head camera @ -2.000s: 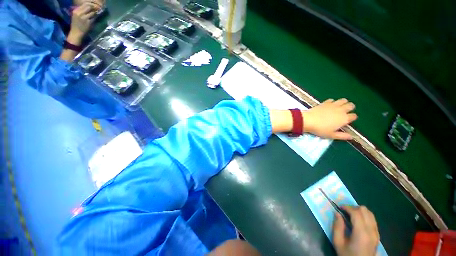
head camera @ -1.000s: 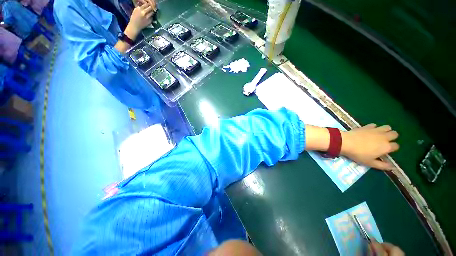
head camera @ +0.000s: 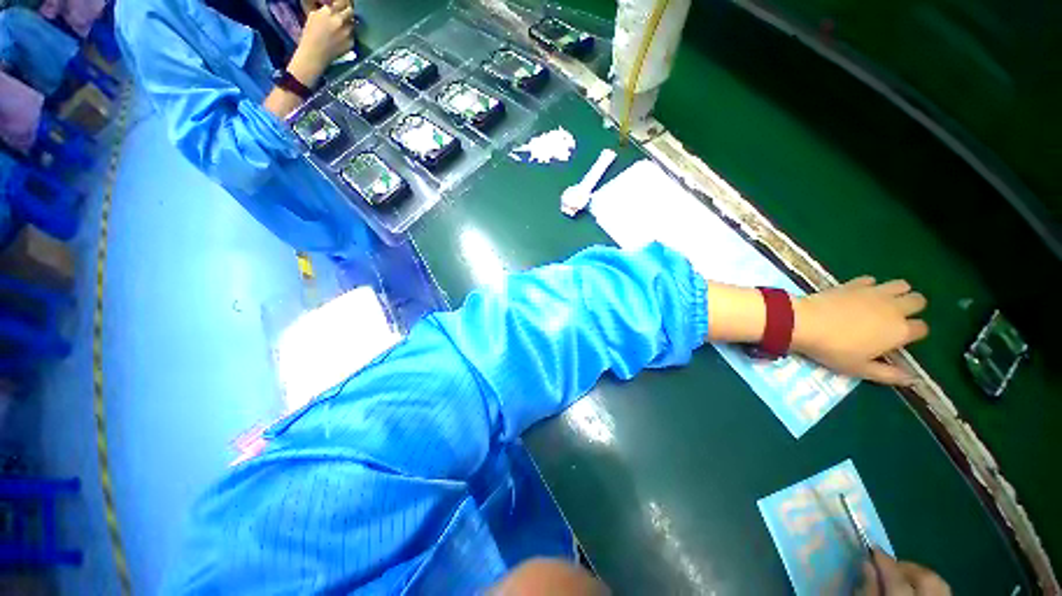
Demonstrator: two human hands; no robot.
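A pale blue sticker sheet (head camera: 804, 524) with block shapes lies on the dark green bench at the lower right. My right hand (head camera: 903, 576), cut off by the bottom edge, holds thin metal tweezers (head camera: 856, 522) over the sheet. My left hand (head camera: 856, 330), with a dark red wrist band (head camera: 774, 324), rests palm down on the worn belt edge rail, fingers spread and holding nothing visible. A longer whitish sticker sheet (head camera: 664, 213) lies partly under my left forearm.
A clear blister tray (head camera: 390, 221) of black-edged units stands at the upper left, by a person's hand (head camera: 324, 41). A white wristwatch (head camera: 588, 184) and white scraps (head camera: 547, 146) lie near it. A white post (head camera: 643, 58) stands at the rail. A unit (head camera: 996, 353) lies on the belt.
The view has swung left, so the bench things sit further right and the red bin has left the picture. In the last second, the belt unit has shifted slightly up and left; the hands barely moved.
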